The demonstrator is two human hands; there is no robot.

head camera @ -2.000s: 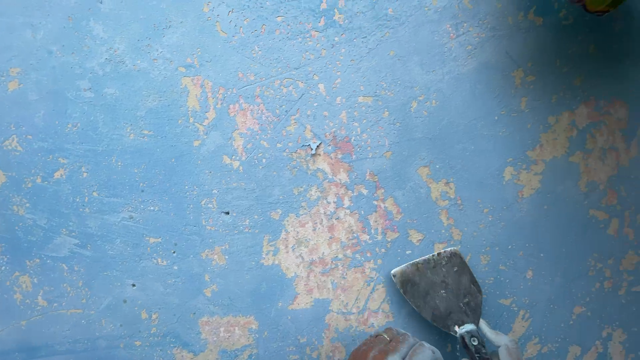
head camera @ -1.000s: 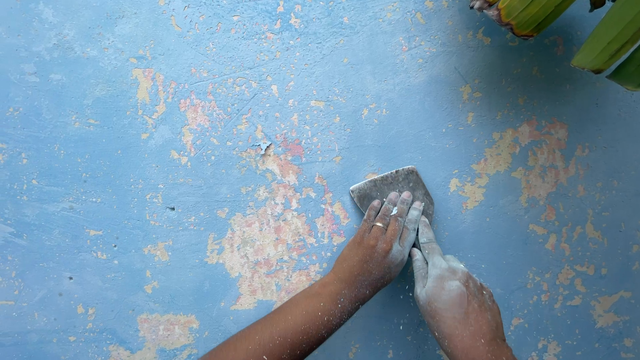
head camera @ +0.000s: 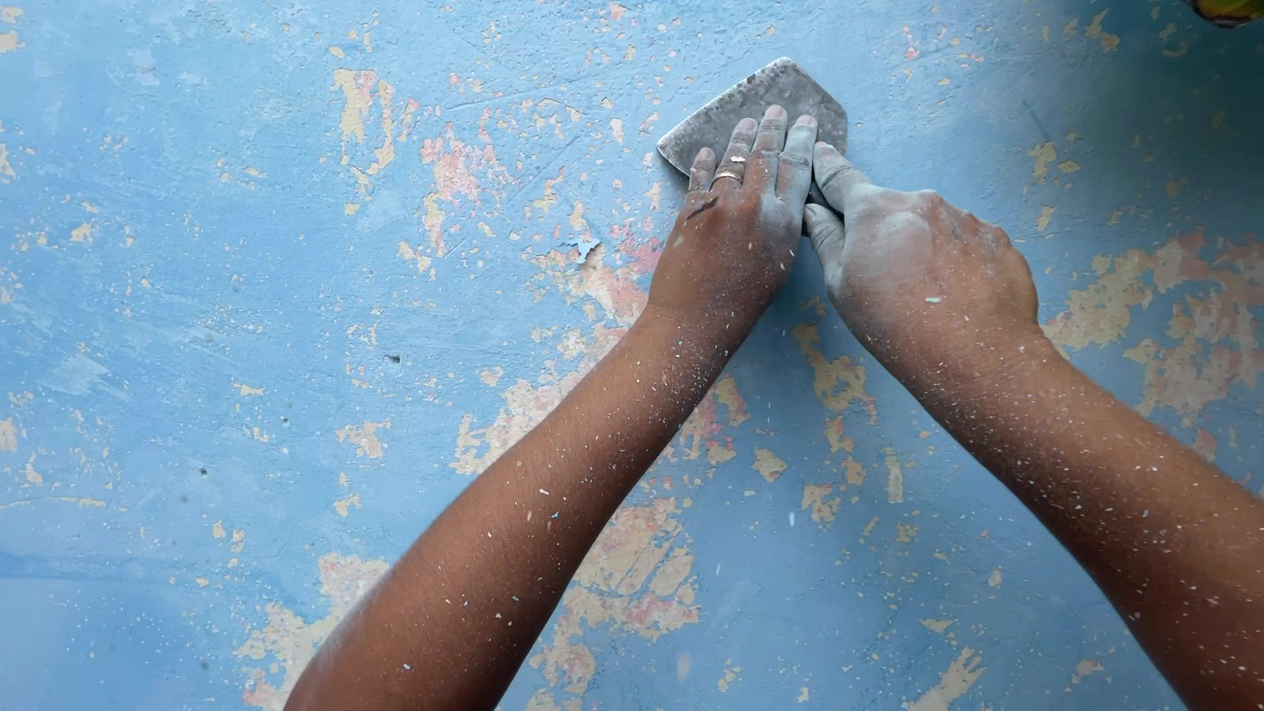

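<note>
A metal paint scraper [head camera: 760, 109] lies with its wide blade against a blue painted wall [head camera: 197, 326], the blade's long edge facing up and to the left. My left hand [head camera: 741, 207] presses its extended fingers on the blade; a ring and white dust show on it. Just to the right, my right hand [head camera: 923, 247], dusty too, is closed around the scraper's handle, which the hands mostly hide. Flakes of paint speckle both forearms. A loose curl of paint [head camera: 585, 247] sticks out from the wall left of my left hand.
Patches of bare cream and pink plaster [head camera: 632, 573] show below and between my arms, with another worn patch [head camera: 1195, 326] at the right. A small dark hole [head camera: 392, 358] marks the wall at the left. Part of a plant [head camera: 1224, 10] shows in the top right corner.
Both hands and the scraper have moved up the wall since one second ago. Two seconds ago the scraper was low, with the hands mostly out of view. The view has shifted somewhat.
</note>
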